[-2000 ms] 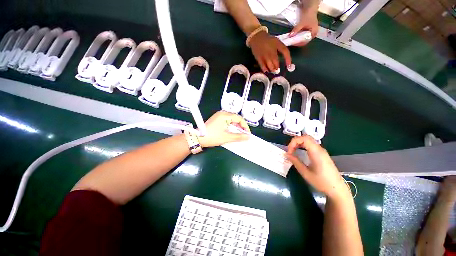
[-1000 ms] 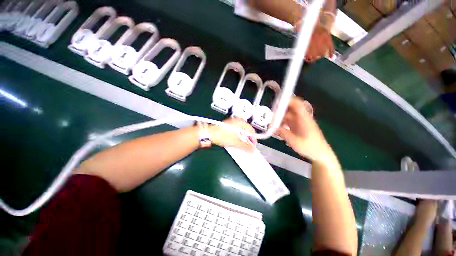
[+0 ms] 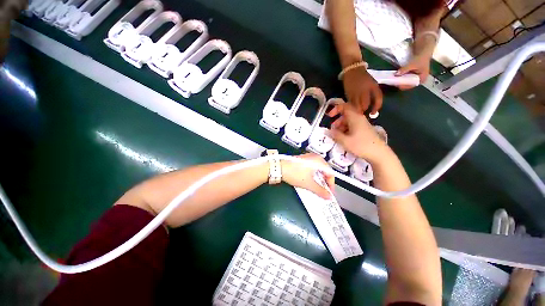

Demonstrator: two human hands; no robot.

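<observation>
My left hand (image 3: 309,174) holds a white label sheet (image 3: 332,222) with small dark marks, its free end pointing down over the near bench. My right hand (image 3: 356,132) is above the white plastic housings (image 3: 321,141) on the belt, partly covering the loops of those at the right of the group. Its fingers are bent, with the fingertips near a loop; whether a label is at them cannot be told. A stack of label sheets (image 3: 276,274) with a printed grid lies on the bench below my hands.
The dark green belt (image 3: 179,113) carries more housings (image 3: 226,92) at left. A white hose (image 3: 461,154) arches in front of both my forearms. Across the belt, another person's hands (image 3: 362,89) hold a white strip over it. A metal rail (image 3: 490,246) and bubble wrap (image 3: 478,285) are at right.
The view has shifted. My right hand has moved from the label sheet to over the housings. The held sheet has swung downward. The hose has swept rightward across the view. The other person's hand has returned over the belt.
</observation>
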